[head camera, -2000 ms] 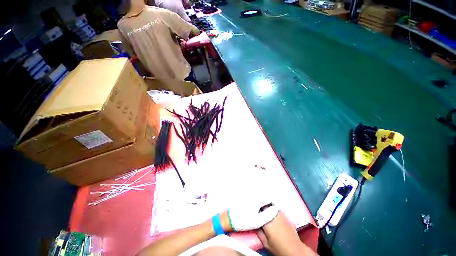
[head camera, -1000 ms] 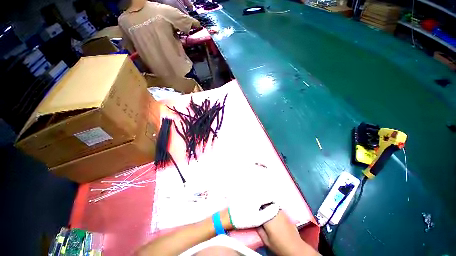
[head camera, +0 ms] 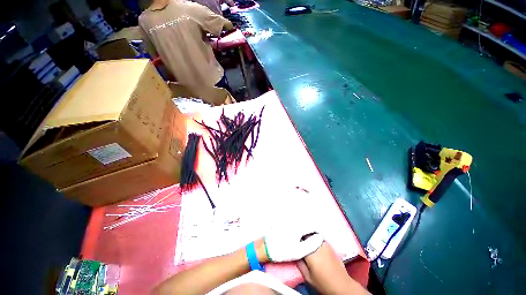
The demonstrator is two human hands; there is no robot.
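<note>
My left hand (head camera: pixel 294 246), in a white glove with a blue band at the wrist, lies over my bare right hand (head camera: pixel 312 264) at the lower edge of the white sheet (head camera: pixel 271 196). The hands touch and overlap; the fingers of both are mostly hidden, and no held object shows. Beyond them on the sheet lie a loose heap of black leads (head camera: pixel 235 138) and a tight bundle of black leads (head camera: pixel 189 161), with one lead sticking out towards me.
Cardboard cartons (head camera: pixel 104 138) stand at the left. White thin strips (head camera: pixel 141 212) lie on the red surface, green circuit boards (head camera: pixel 86 278) at the lower left. On the green bench (head camera: pixel 346 132) are a yellow soldering gun (head camera: pixel 447 173) and a white power strip (head camera: pixel 392 229). A person (head camera: pixel 184 43) is ahead.
The view has shifted slightly. My hands stay overlapped in the same place, and the leads, soldering gun and cartons have not moved.
</note>
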